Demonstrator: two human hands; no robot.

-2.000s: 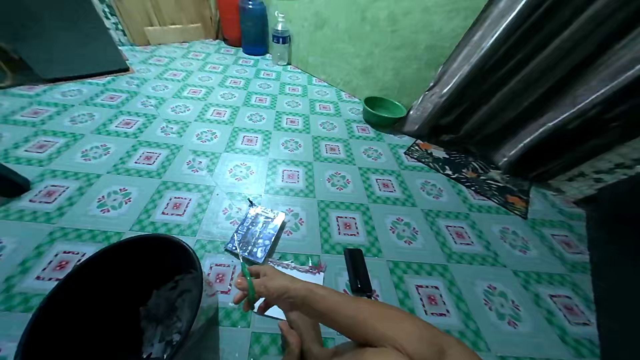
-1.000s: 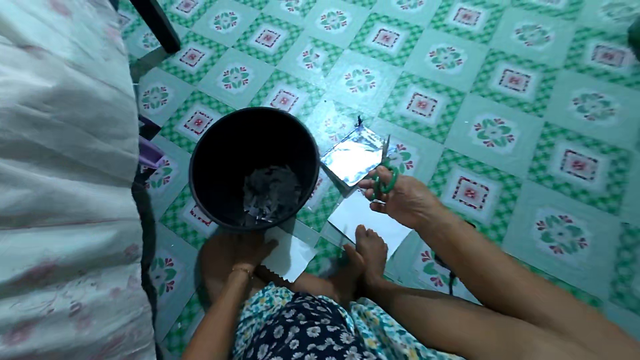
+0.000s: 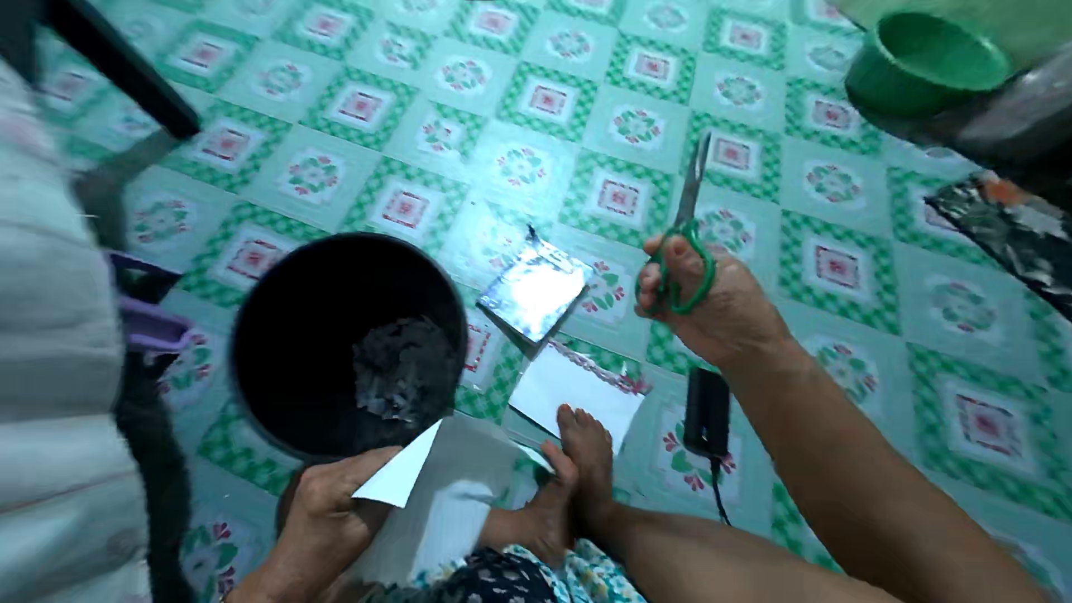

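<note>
My right hand (image 3: pixel 703 293) is raised over the floor, its fingers in the green handles of a pair of scissors (image 3: pixel 691 201), whose blades point up and look closed. My left hand (image 3: pixel 339 498), at the near rim of a black bucket (image 3: pixel 251 394), holds a piece of white paper (image 3: pixel 452 469) with a folded corner. Scraps of paper (image 3: pixel 394 368) lie inside the bucket. To the bucket's right, a shiny silvery packet (image 3: pixel 536 289) lies on the floor. Nearer me is a white sheet (image 3: pixel 569 389) with a patterned edge, partly under my foot.
A black adapter (image 3: pixel 707 410) with a cord lies below my right forearm. A green basin (image 3: pixel 925 71) stands at the top right, near a dark patterned mat (image 3: pixel 1013 234). At left are a pale cloth (image 3: pixel 63 377), a purple plastic item (image 3: pixel 151 322) and a black leg (image 3: pixel 126 67).
My left hand now holds up the white paper; one second ago it was by the bucket's near side, beside a white sheet. The scissors stay in my right hand. The view has shifted.
</note>
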